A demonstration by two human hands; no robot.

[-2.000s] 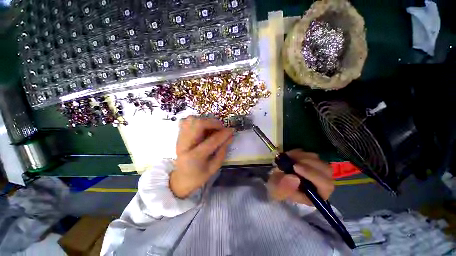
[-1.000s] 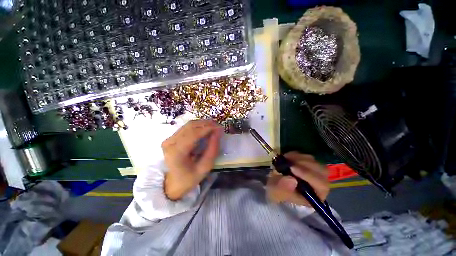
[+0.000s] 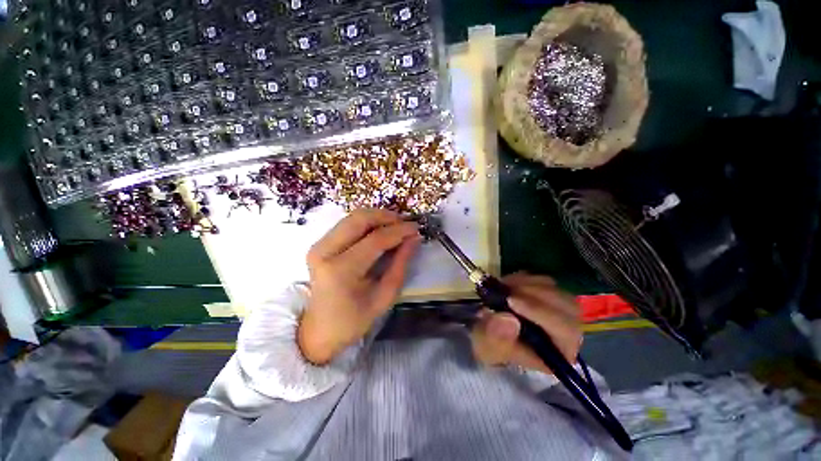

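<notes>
My right hand (image 3: 529,322) holds the black soldering iron (image 3: 549,353), its silver barrel pointing up-left. The iron's tip is at a small dark workpiece (image 3: 428,226) on the white work sheet (image 3: 270,257). My left hand (image 3: 358,270) has thumb and fingertips together at the workpiece's left side; whether something thin is pinched there is too small to tell. Gold-coloured small components (image 3: 396,171) lie in a heap just above the hands, with purple-red small components (image 3: 293,186) to their left.
A clear blister tray (image 3: 234,90) with small dark units fills the upper left. A rough tan bowl (image 3: 627,99) with silver scraps stands upper right. A black fan with a spiral grille (image 3: 621,257) is at right, a solder spool (image 3: 56,286) at far left, a white wipe (image 3: 758,47) at upper right.
The iron tip has moved left onto the workpiece from just beside it. My left fingertips, drawn back a second ago, are again close to the workpiece. The view has shifted slightly.
</notes>
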